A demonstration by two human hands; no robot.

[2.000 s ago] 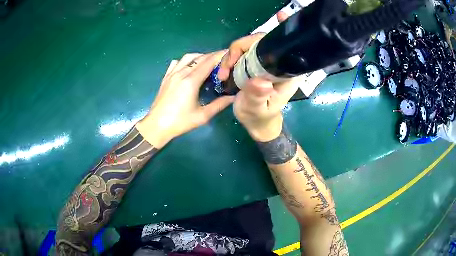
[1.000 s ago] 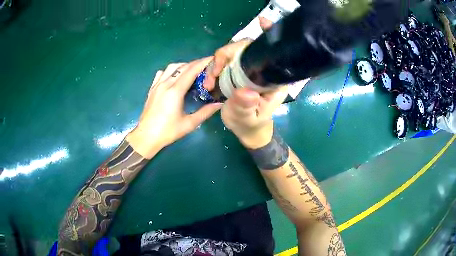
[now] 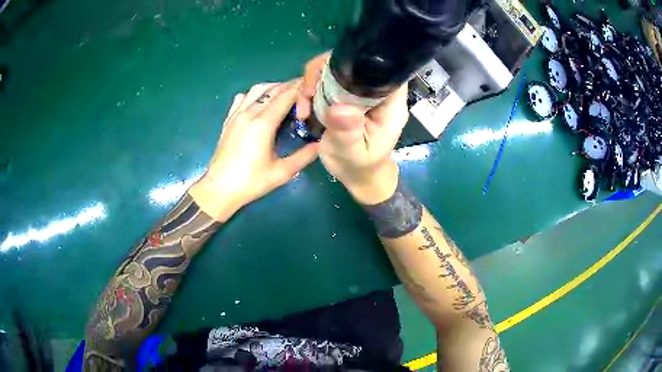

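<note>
My right hand [image 3: 357, 142] is closed around the pale grip of a thick black electric screwdriver [image 3: 395, 47]. The tool's nose and bit are hidden behind my fingers. My left hand [image 3: 250, 149] lies on the bench with fingers and thumb around a small round unit. Only a bit of its blue circuit board [image 3: 300, 128] shows between my two hands; the rest of the unit is hidden. Whether the bit touches the board cannot be seen.
A white box [image 3: 472, 62] with an open dark top, probably a screw feeder, stands right of the screwdriver. A heap of black units with white round faces [image 3: 599, 112] lies farther right. A thin blue line [image 3: 503, 138] lies between them on the green bench [image 3: 109, 94].
The screwdriver's body has swung left and stands steeper, uncovering more of the white box. My hands have shifted slightly left since the oldest frame and keep their holds.
</note>
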